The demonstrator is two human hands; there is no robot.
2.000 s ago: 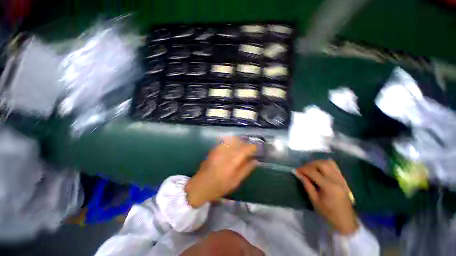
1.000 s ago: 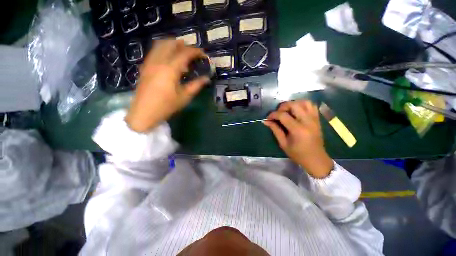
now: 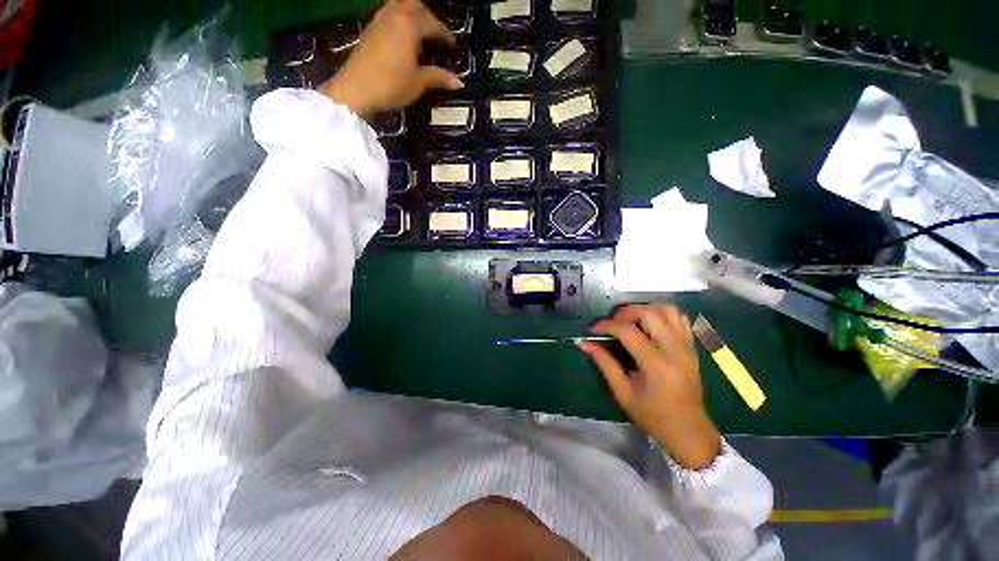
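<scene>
My left hand (image 3: 400, 60) is over the upper left part of the black blister tray (image 3: 608, 121), fingers apart; I see nothing held in it. My right hand (image 3: 654, 367) pinches a thin stick (image 3: 537, 341) that points left, just below the fixture. The dark fixture (image 3: 501, 287) lies on the green mat with a housing in its centre, and a cream block (image 3: 534, 283) shows in that housing. The tray pockets hold housings, many with cream blocks. My left sleeve hides part of the tray's left side.
White wipes (image 3: 659, 247) lie right of the fixture, beside the glue syringe (image 3: 750, 279) with its hose and cable. A yellow-handled scraper (image 3: 735, 376) lies right of my right hand. Crumpled clear bags (image 3: 186, 126) are at left, a silvery bag (image 3: 931, 186) and yellow-green packet (image 3: 900, 348) at right.
My left hand has moved up from the tray's front rows to its upper left, and the dark item it held no longer shows. My right hand still holds the stick. The camera view has shifted.
</scene>
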